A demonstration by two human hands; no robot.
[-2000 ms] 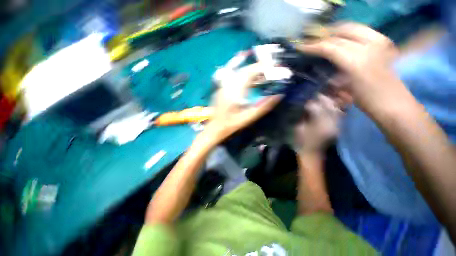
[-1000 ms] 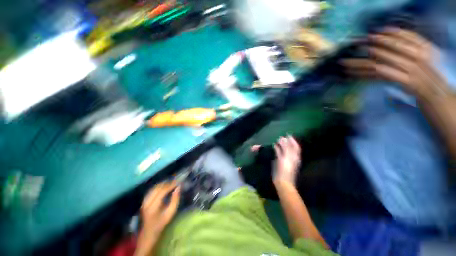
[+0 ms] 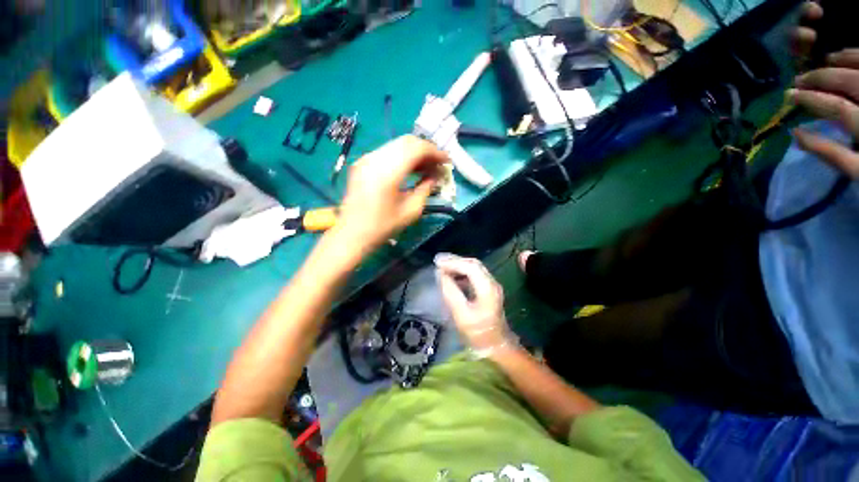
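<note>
My left hand [image 3: 384, 193] is over the bench edge, its fingers curled at the end of the orange electric screwdriver [image 3: 318, 219]. A small pale thing shows by its fingertips; whether it is held is unclear. My right hand [image 3: 476, 299], in a thin translucent glove, is over my lap with fingers loosely bent and nothing visible in it. A black device unit with a round fan-like part [image 3: 413, 339] lies on a grey surface at my lap, with a black cable [image 3: 356, 353] looped beside it.
The white fume extractor [image 3: 122, 160] stands at the left, the green-rimmed solder spool [image 3: 83, 364] nearer. The white-grey pistol-shaped tool [image 3: 457, 122] and a white box with cables [image 3: 551, 80] lie ahead. Another person's hand [image 3: 834, 104] is at the right.
My left hand has moved up from my lap to the screwdriver. My right hand has moved left and slightly up, near the bench edge. The other person's hand has moved further right.
</note>
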